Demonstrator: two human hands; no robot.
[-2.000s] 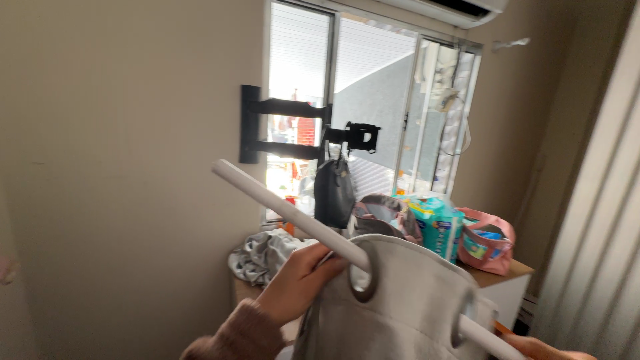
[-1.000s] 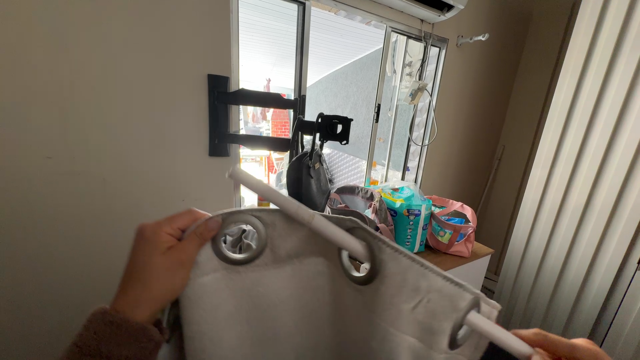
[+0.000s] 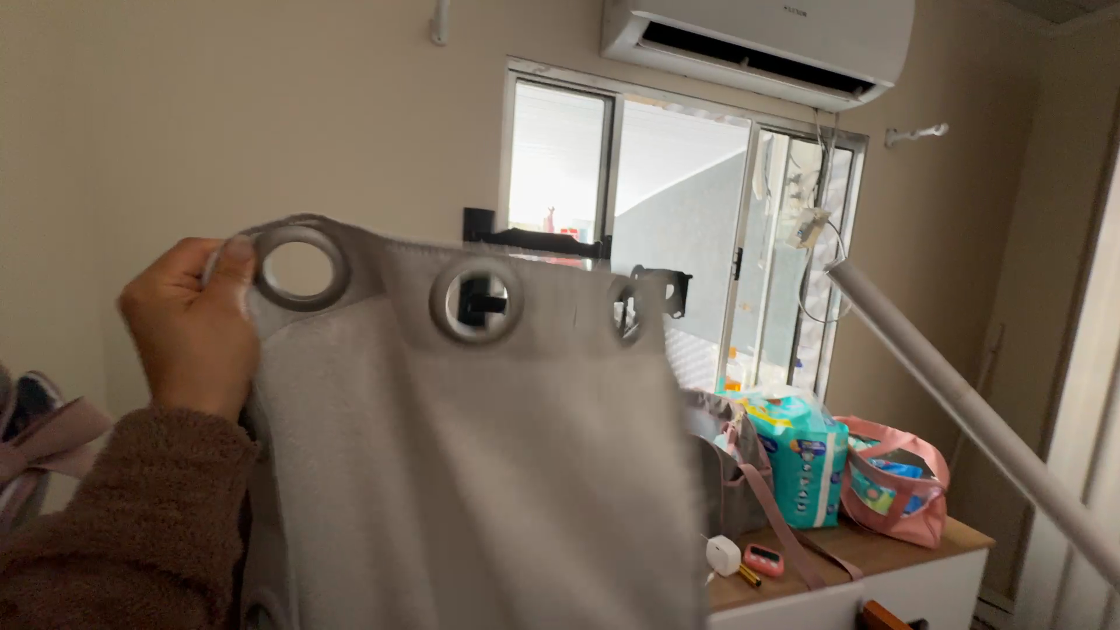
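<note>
My left hand (image 3: 197,319), in a brown fleece sleeve, pinches the upper corner of a light grey eyelet curtain (image 3: 490,455) beside its first metal ring. Several eyelets run along the raised top edge, and the fabric hangs down in folds. A white curtain rod (image 3: 962,402) slants from the middle right to the right edge, apart from the curtain, with its upper end free. My right hand is out of view, so what holds the rod's lower end is hidden.
Behind stand a sliding window (image 3: 682,149), a black wall-mount arm (image 3: 542,243) and an air conditioner (image 3: 761,52). A rod bracket (image 3: 917,134) sticks out at the right. A dresser (image 3: 971,535) holds a diaper pack (image 3: 801,464), a pink bag (image 3: 901,516) and small items.
The rod passed through eyelets in both earlier frames; now it is out of them, over at the right. My right hand has left the view. My left hand still holds the curtain's top edge.
</note>
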